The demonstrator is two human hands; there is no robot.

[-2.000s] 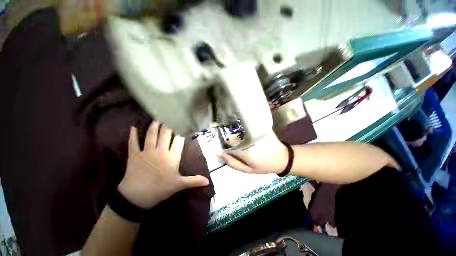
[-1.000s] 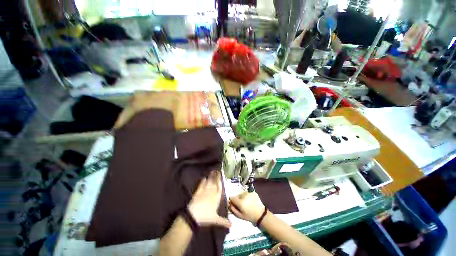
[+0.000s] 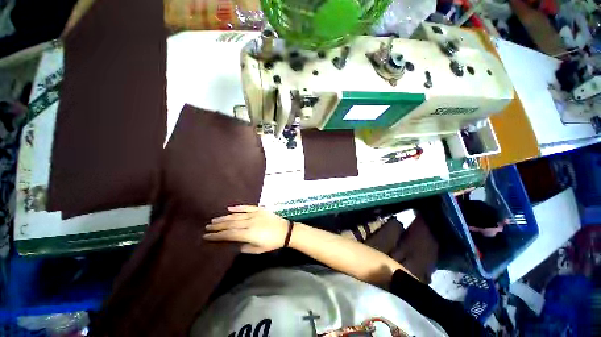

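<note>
A large dark brown fabric panel (image 3: 211,158) lies left of the machine's needle area (image 3: 290,135) and hangs over the table's front edge toward my lap. My right hand (image 3: 247,228) lies palm down on this panel near the front edge, fingers slightly apart. My left hand is not in view. Another large dark brown piece (image 3: 109,112) lies flat at the left of the table. A small near-square brown piece (image 3: 331,155) lies right of the needle area, below the green control panel (image 3: 373,110).
The cream machine head (image 3: 448,105) spans the back, with a green basket (image 3: 323,21) above it. Red-and-black snips (image 3: 403,155) lie on the table. A white tray (image 3: 478,139) is at the right end. A blue crate (image 3: 491,217) with dark cloth stands below right.
The cloth near the needle has shifted down and left, away from the large left panel's top. My right hand has moved from beside the needle onto the cloth. My left hand has left the view.
</note>
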